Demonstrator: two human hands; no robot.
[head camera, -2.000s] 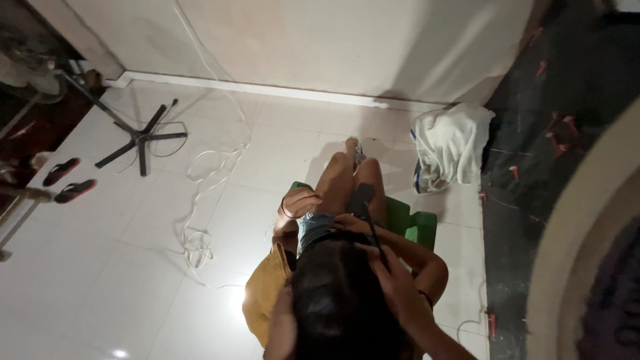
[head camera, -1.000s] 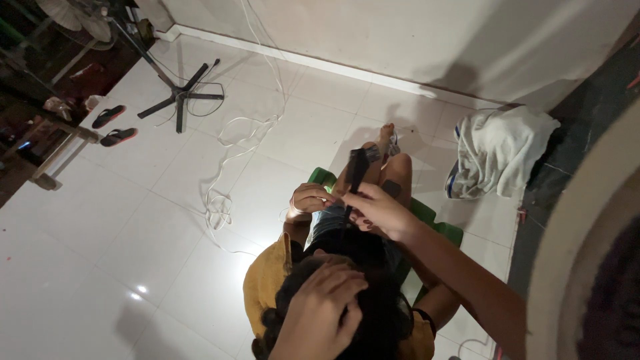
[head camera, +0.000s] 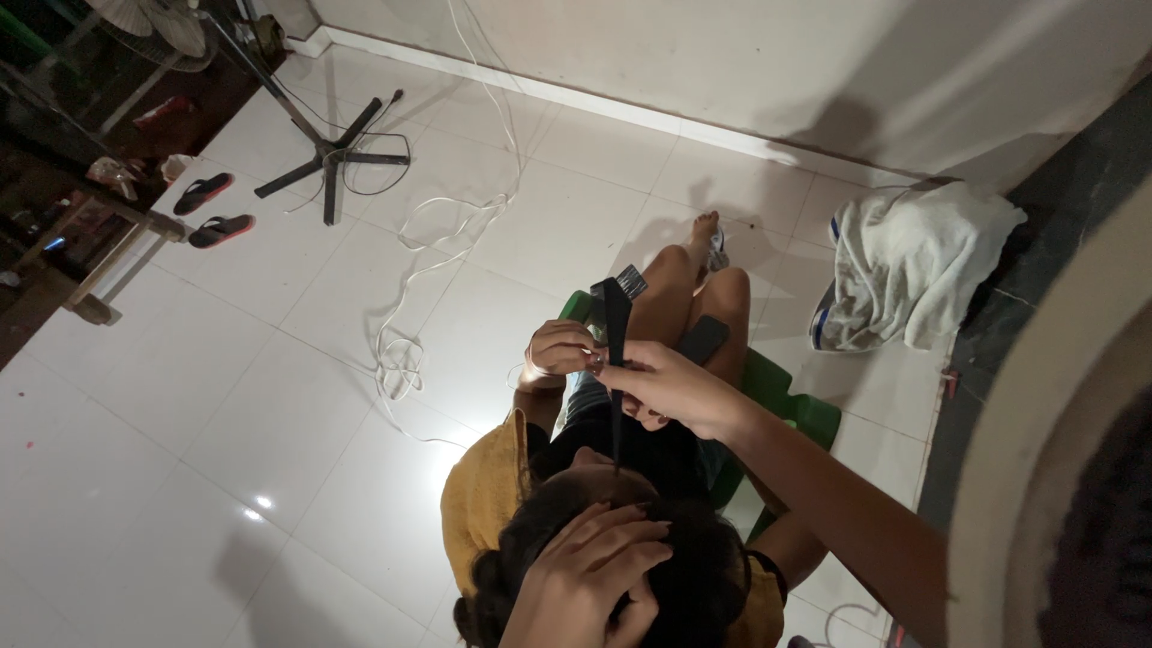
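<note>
A person with dark hair (head camera: 693, 576) sits below me on a green plastic chair (head camera: 814, 421), a mustard towel (head camera: 484, 490) around the shoulders. My left hand (head camera: 594, 576) lies on top of the head, fingers slightly spread over the hair. In my right hand (head camera: 666, 382) is a black hair-tint brush (head camera: 616, 315), bristles pointing away from me and the tapered handle tip close to the person's forehead. Right by my fingertips is the seated person's raised hand (head camera: 560, 347); whether they touch is unclear. A dark phone-like object (head camera: 704, 340) rests on the thigh.
White cord (head camera: 405, 297) trails over the floor tiles at left of the chair. Beyond it stand a fan's black base (head camera: 331, 157) and a pair of flip-flops (head camera: 220, 230). White cloth (head camera: 909, 270) lies heaped near the wall. A large round rim (head camera: 1008, 432) fills the near right.
My left hand has moved from the side of the head onto its top. My right hand has moved away from the hair, out over the person's lap, with the brush in it.
</note>
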